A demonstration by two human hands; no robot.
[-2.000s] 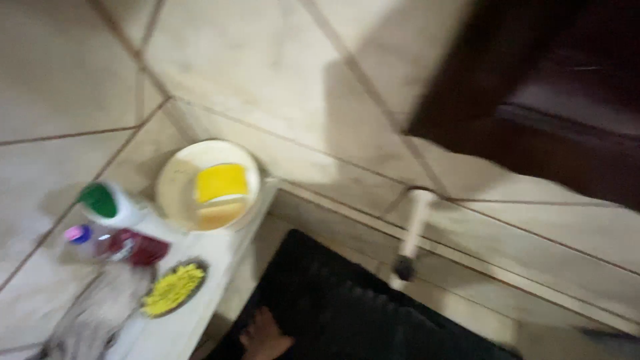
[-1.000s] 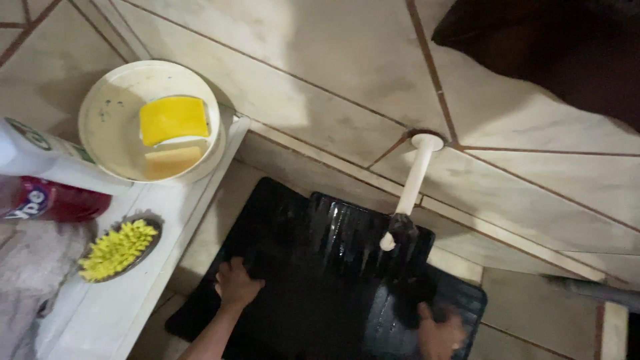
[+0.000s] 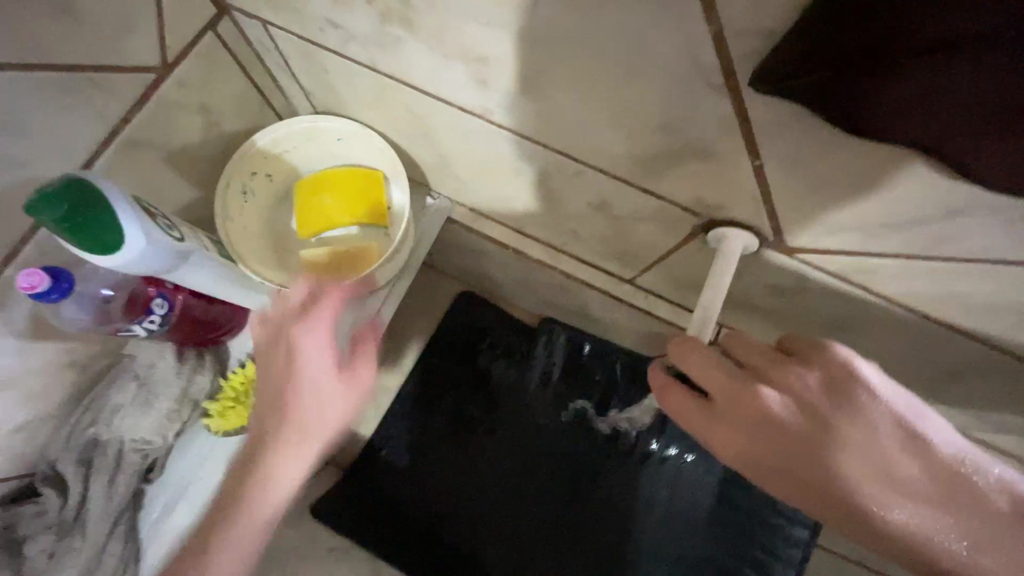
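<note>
My right hand (image 3: 768, 408) has its fingers closed around the outer end of a white wall tap (image 3: 714, 288), and water runs from it onto a black mat (image 3: 520, 456). Blurred by motion, my left hand (image 3: 312, 360) is at the near rim of a round cream tub (image 3: 240, 200), fingers apart. Inside the tub are a yellow sponge (image 3: 342, 200) and a pale tan block (image 3: 340, 260). Partly behind my left hand, a brush with yellow bristles (image 3: 230, 400) lies on a white ledge (image 3: 192, 488).
On the left lie a white bottle with a green cap (image 3: 168, 232), a clear bottle of red liquid (image 3: 192, 312) and a grey cloth (image 3: 104, 456). A tiled wall (image 3: 448, 48) runs behind. Something dark (image 3: 904, 88) juts in at the upper right.
My left hand has gone from the black mat up to the tub's rim. My right hand has moved from the mat onto the tap, and water now flows.
</note>
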